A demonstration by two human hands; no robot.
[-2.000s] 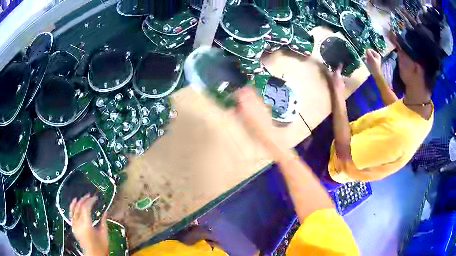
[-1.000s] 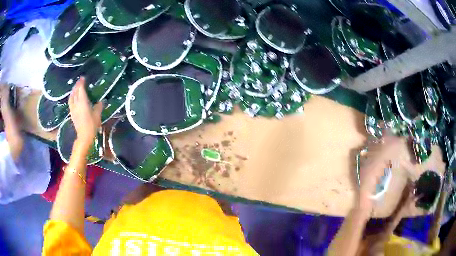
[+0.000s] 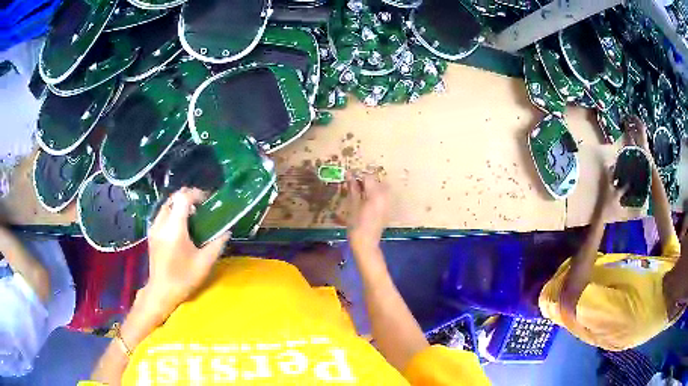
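Note:
My left hand [image 3: 177,245] grips the near edge of a rounded sewn piece [image 3: 235,192] with a glossy green band, white edge and dark centre. The piece is over other pieces at the table's front left. My right hand [image 3: 367,207] is low over the board, just right of a small bright green item [image 3: 331,174] with a pale edge. Its fingertips are blurred beside a thin pale stick [image 3: 373,173]; whether they hold it cannot be told.
Overlapping sewn pieces [image 3: 253,105] are piled left and back. Small green trims [image 3: 377,64] are heaped at the back. Dark specks dot the board [image 3: 453,151]. One piece [image 3: 554,157] lies right. A person in yellow [image 3: 615,298] works at the right, near a blue crate [image 3: 524,338].
My right hand has come from the far right to beside the small green item. My left hand has moved nearer and taken hold of a piece. The piece from the right hand now lies at the right.

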